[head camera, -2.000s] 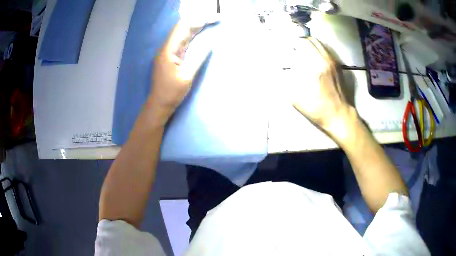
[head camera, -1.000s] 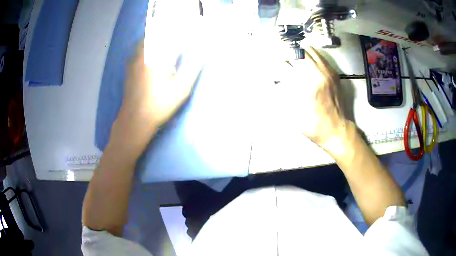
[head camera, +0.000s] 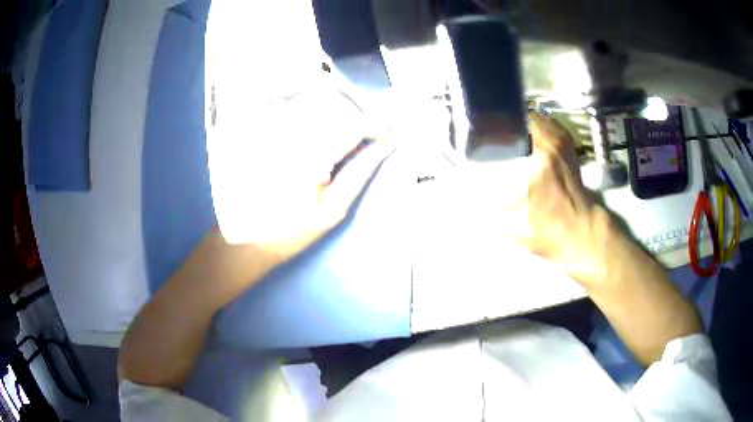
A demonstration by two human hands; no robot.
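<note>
The light blue fabric piece [head camera: 330, 288] lies on the white table and hangs slightly over its front edge. It looks white under the lamp glare. My left hand [head camera: 301, 206] rests on the fabric, its fingers washed out by glare. My right hand [head camera: 557, 194] is beside the sewing machine [head camera: 561, 74], near the needle area, fingertips partly behind the machine head. The glare hides the needle area and whether either hand grips the cloth.
A folded blue fabric piece [head camera: 62, 107] lies at the far left. A smartphone [head camera: 659, 157] lies right of the machine head. Scissors with red and yellow handles [head camera: 704, 235] lie at the right, beside pens [head camera: 733, 191]. A pale sheet [head camera: 305, 387] is below the table.
The view has shifted, so the table sits lower and the machine head looks larger. My left hand has moved closer to the needle area. The phone screen has changed.
</note>
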